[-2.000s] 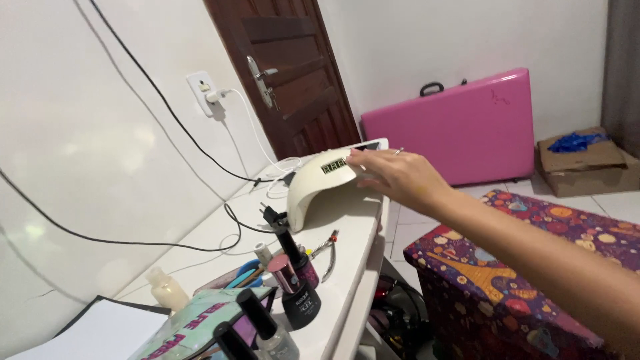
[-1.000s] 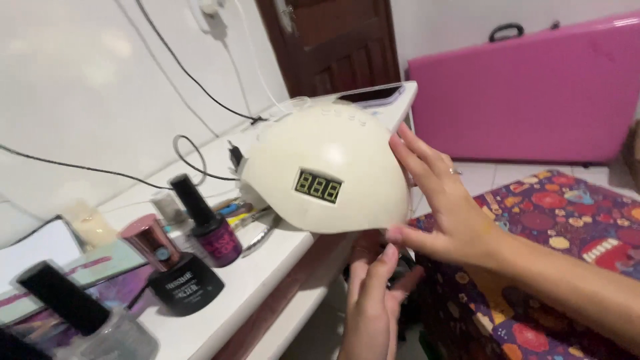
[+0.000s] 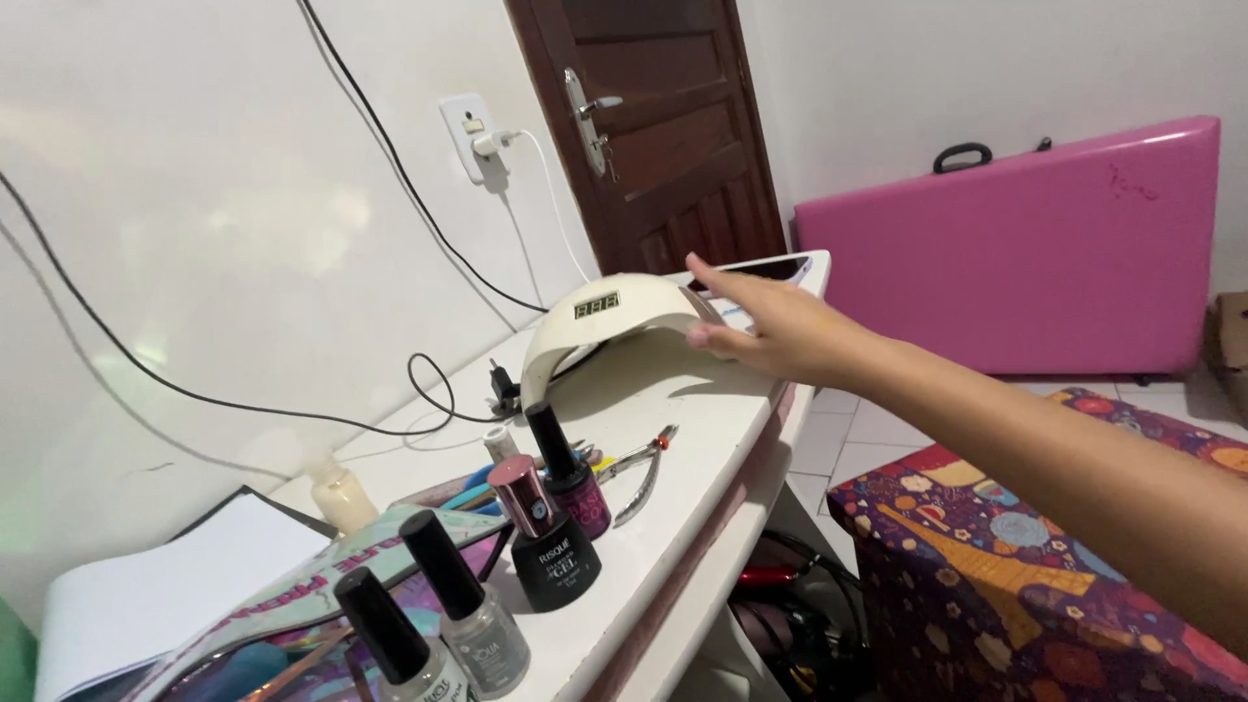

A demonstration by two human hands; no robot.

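Observation:
A cream nail-curing lamp (image 3: 624,310), arch-shaped with a small digital display, stands on the white tabletop (image 3: 702,409) near the wall. My right hand (image 3: 780,317) is at the lamp's right end, fingers apart, thumb and fingertips touching or very close to its edge; it grips nothing that I can see. My left hand is out of view. In front of the lamp lie metal cuticle nippers (image 3: 643,468). Beside them stand a dark purple polish bottle (image 3: 585,492), a black gel polish bottle with a pink metallic cap (image 3: 551,565) and two clear bottles with black caps (image 3: 483,639).
A smartphone (image 3: 765,273) lies behind the lamp. Black cables run to a plug (image 3: 502,385) on the table. White paper (image 3: 185,575), a patterned pouch (image 3: 322,585) and a small cream bottle (image 3: 343,497) are at left. A patterned box (image 3: 1033,556) stands right, before a pink folded case (image 3: 1014,263).
One second ago both hands were at the lamp, which was tilted up and nearer; now it rests farther back on the table. The left hand has left the view, and the view has shifted.

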